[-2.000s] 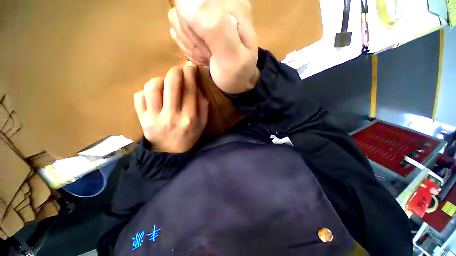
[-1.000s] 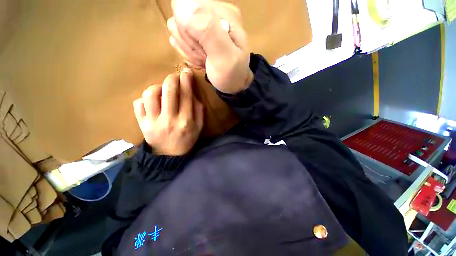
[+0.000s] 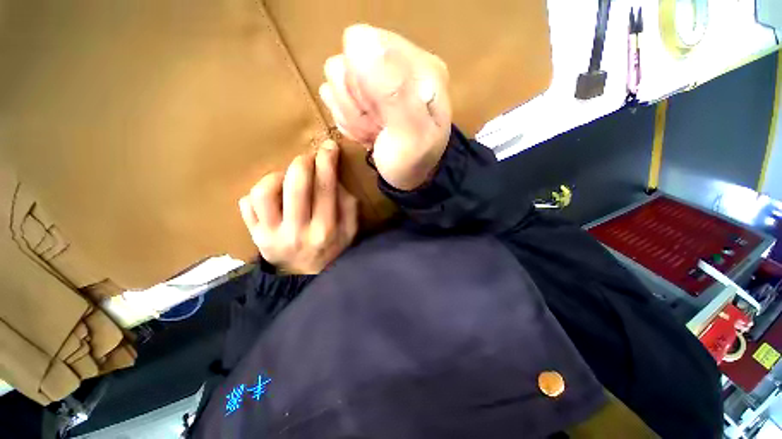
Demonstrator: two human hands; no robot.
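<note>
A large brown panel [image 3: 171, 103] covers most of the table, with a stitched seam [image 3: 291, 60] running down it between my hands. A small gold-brown motif [image 3: 324, 137] lies at the seam by my left fingertips. My left hand [image 3: 300, 210] lies on the panel, palm down, index fingertip beside the motif. My right hand [image 3: 390, 103] is a fist just right of the seam. A small light end shows at the fist near the thumb; the rest of what it grips is hidden.
Stacked brown panels [image 3: 43, 317] are at the left. A hammer-like tool [image 3: 593, 73], pinkish tweezers or snips [image 3: 634, 56] and a tape roll [image 3: 683, 30] lie at the upper right. White papers [image 3: 201, 273] lie at the near table edge. A red-topped unit [image 3: 677, 240] stands at the right.
The view has shifted, so panel and hands sit lower in the picture. More of the seam shows above my hands. My right hand stays a fist and my left hand stays beside the motif.
</note>
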